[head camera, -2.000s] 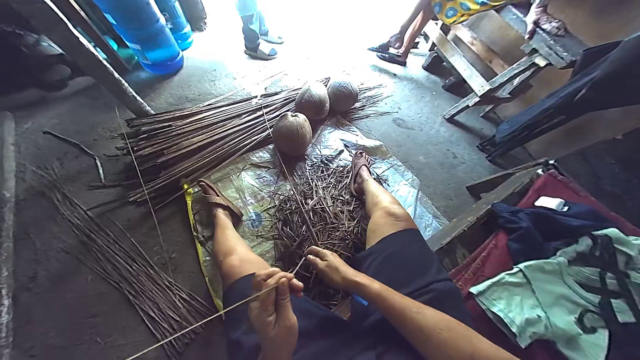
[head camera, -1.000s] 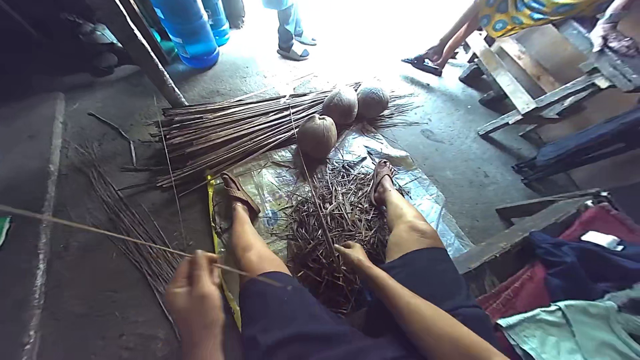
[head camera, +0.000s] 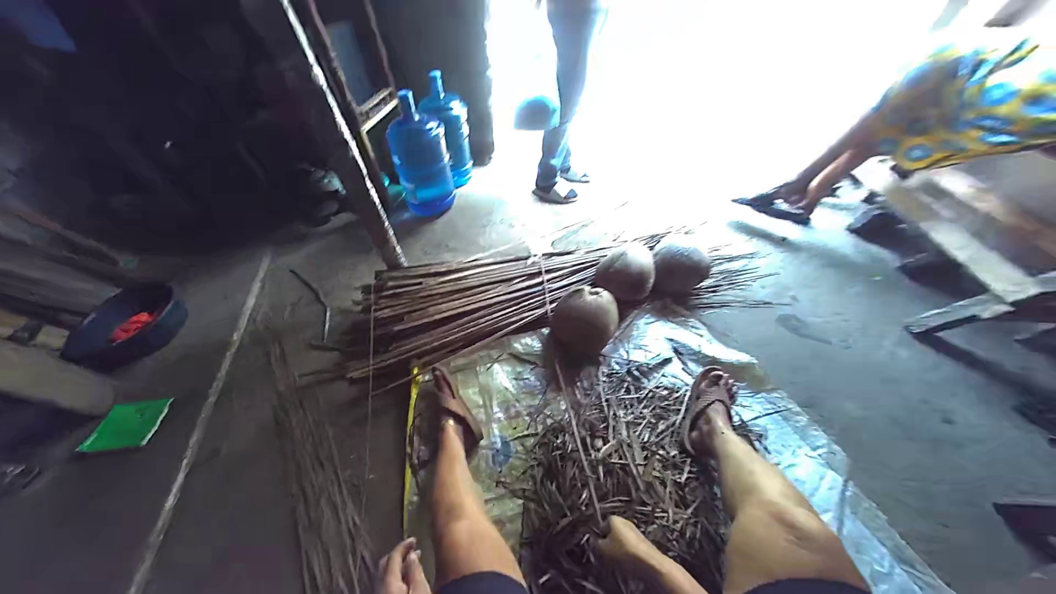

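My right hand (head camera: 627,544) is closed on the near end of a long thin palm leaf strip (head camera: 582,441), which runs up toward the coconuts. Below my hand lies a heap of brown leaf shreds (head camera: 635,462) on a plastic sheet (head camera: 813,462). At the bottom edge is my left hand (head camera: 402,569), partly cut off, beside a pile of thin palm ribs (head camera: 318,487); whether it holds anything cannot be told. Three coconuts, one nearest me (head camera: 585,320), one behind it (head camera: 626,271) and one at right (head camera: 681,266), rest on a tied bundle of dried palm leaves (head camera: 462,305).
Two blue water jugs (head camera: 421,161) stand beyond the bundle, near a wooden post (head camera: 363,173). At left are a dark basin (head camera: 124,326) and a green sheet (head camera: 126,425). One person stands in the bright opening; another, by a wooden bench (head camera: 965,247), reaches toward a sandal.
My left hand has moved down, and the thin rib seen in it earlier no longer shows there. My right hand, beside the left two seconds ago, is over the shreds. The view has swung left.
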